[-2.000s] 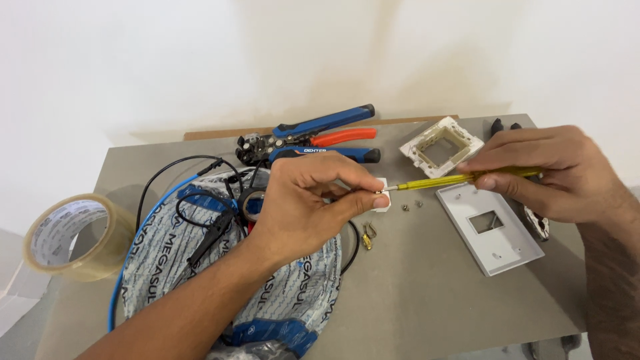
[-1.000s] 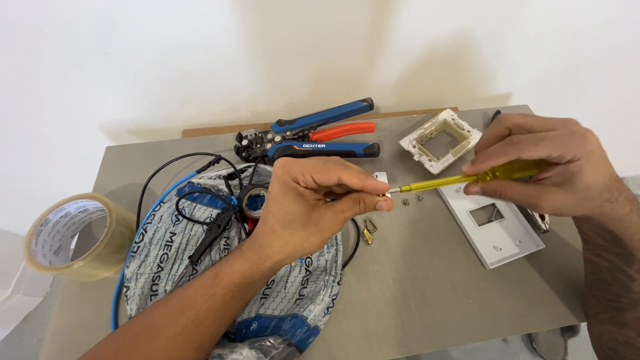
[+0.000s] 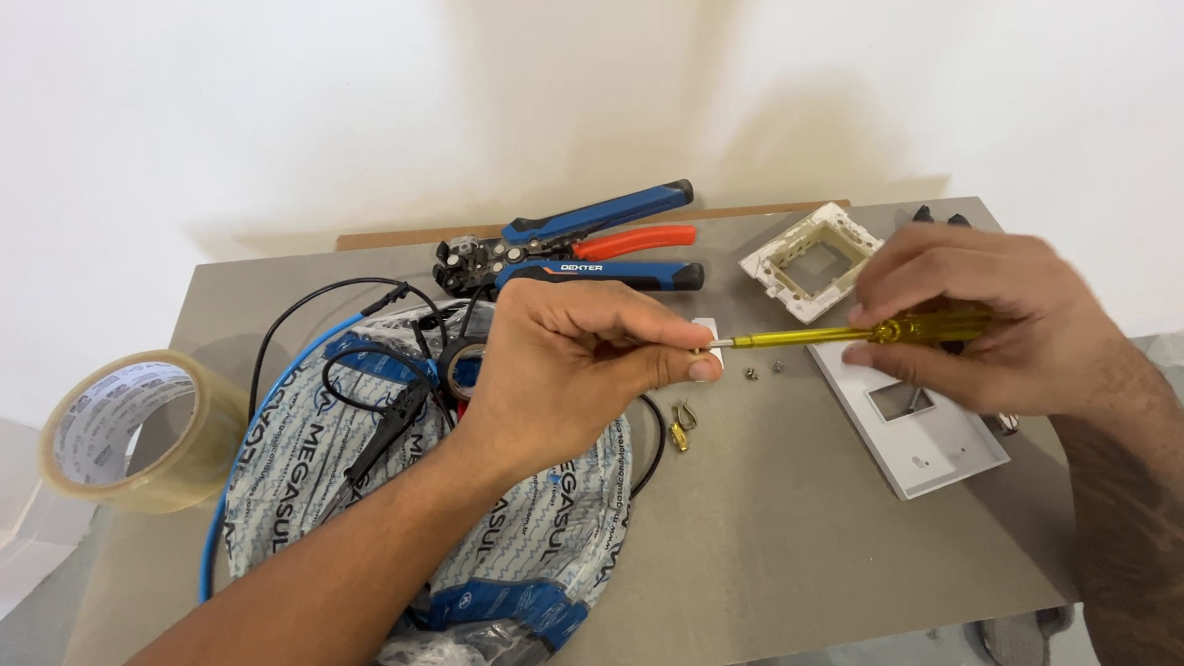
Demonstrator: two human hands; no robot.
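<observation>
My left hand (image 3: 592,370) pinches a tiny brass-coloured piece (image 3: 698,351) between thumb and forefinger; most of it is hidden. My right hand (image 3: 971,324) grips a screwdriver with a translucent yellow handle (image 3: 805,338), held level. Its metal tip meets the piece at my left fingertips. Partly behind those fingertips shows a small white part (image 3: 709,330). On the table below lie small metal screws (image 3: 751,374) and brass-coloured fittings (image 3: 680,437). A white faceplate (image 3: 943,449) with a rectangular opening lies under my right hand, and a square mounting frame (image 3: 795,301) is behind it.
Wire strippers (image 3: 573,273) with blue and red handles lie at the table's back. A plastic-wrapped cable coil (image 3: 546,546) fills the left middle, with black and blue cables and a roll of black tape (image 3: 453,365) on it. A clear tape roll (image 3: 208,444) stands at the left edge.
My right fingers have shifted their grip around the screwdriver handle. The left hand keeps its pinch in about the same place, and the screwdriver tip stays at its fingertips.
</observation>
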